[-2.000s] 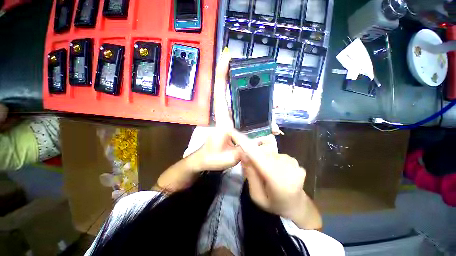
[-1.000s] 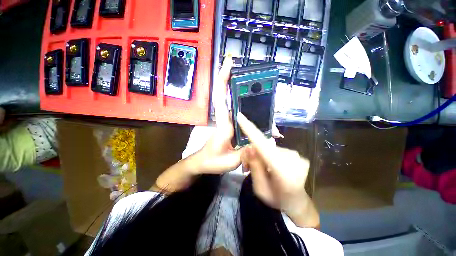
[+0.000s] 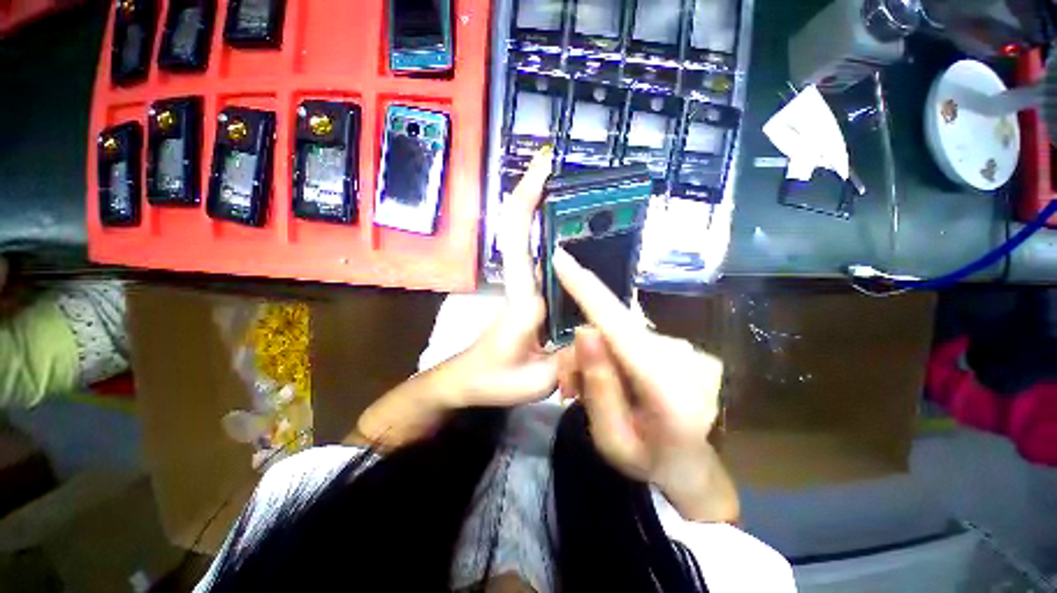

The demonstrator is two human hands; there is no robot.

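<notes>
A phone unit (image 3: 603,261) with a dark screen, a teal-blue frame and a small round feature at its far end is held upright in front of me. My left hand (image 3: 516,330) grips it from the left side and below, with one finger along its left edge. My right hand (image 3: 649,394) is bare, with its index finger extended onto the left part of the screen. Its other fingers are curled near the phone's lower end; whether they hold anything small cannot be told. The phone's lower end is partly hidden by my fingers.
A red tray (image 3: 278,264) with black phone units and a silver-faced unit (image 3: 412,169) lies at left. A clear blister tray (image 3: 684,249) is behind the phone. A bottle (image 3: 837,44), white paper (image 3: 808,130) and a round dish (image 3: 971,122) are at right. Cardboard boxes (image 3: 817,394) sit below.
My right index finger has moved up from the phone's lower end along its screen. The phone is tilted slightly more and sits a little further right. The view has shifted slightly.
</notes>
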